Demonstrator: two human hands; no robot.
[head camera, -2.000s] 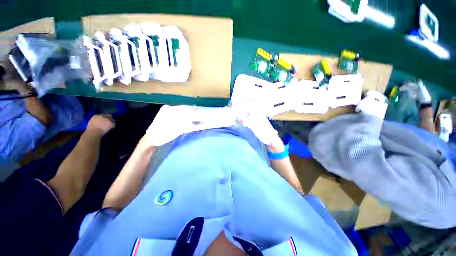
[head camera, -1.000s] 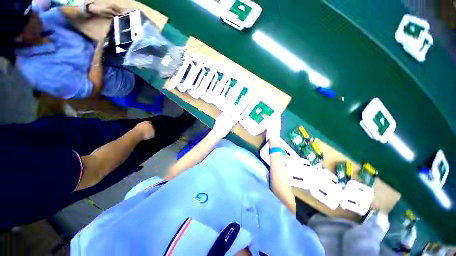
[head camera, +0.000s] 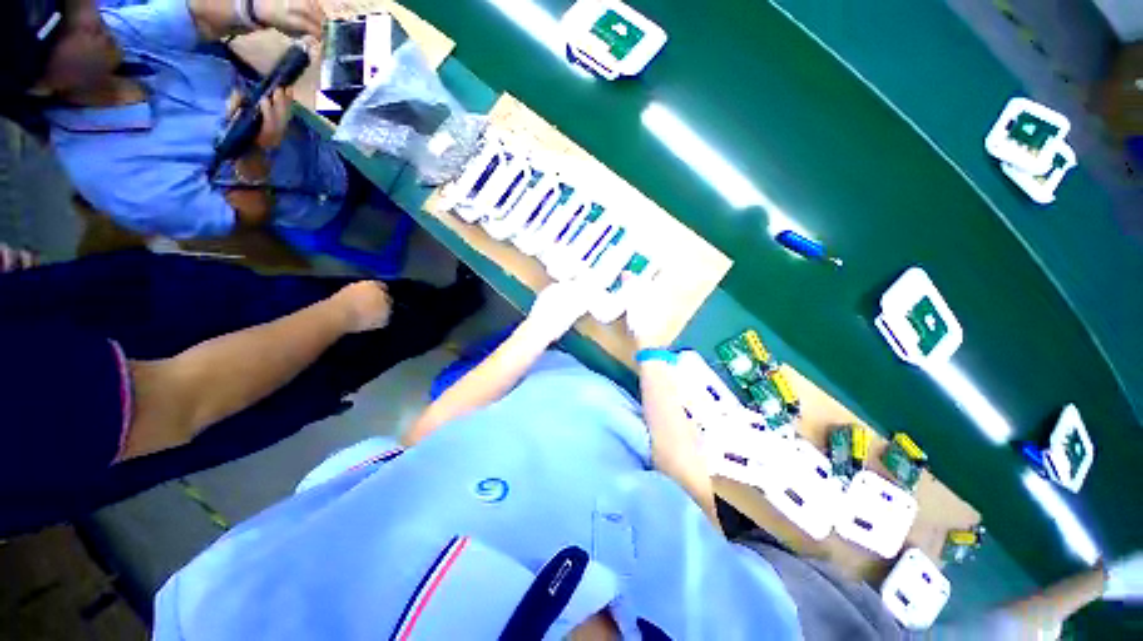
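A white fitted housing with a green board (head camera: 637, 266) leans at the right end of a row of similar fitted housings (head camera: 533, 207) on a cardboard sheet (head camera: 683, 257). My left hand (head camera: 564, 304), in a white glove, is at its near left side. My right hand (head camera: 649, 313), gloved with a blue wristband, grips its right edge. The gloves blend with the white plastic, so the fingers are hard to make out. Empty white shells (head camera: 800, 488) overlap in a row to my right, with green boards with yellow parts (head camera: 775, 394) beside them.
A clear plastic bag (head camera: 407, 113) lies left of the row. A neighbour at upper left holds a dark tool (head camera: 261, 107) by a black and white device (head camera: 357, 60). A blue-handled tool (head camera: 798, 244) and several fitted housings (head camera: 919, 316) lie on the green surface. Another person's arm (head camera: 1047, 607) reaches in at lower right.
The fitted housing was first at my waist, then came flat over the cardboard between both hands. Now it is tilted up against the row's end. The view has turned.
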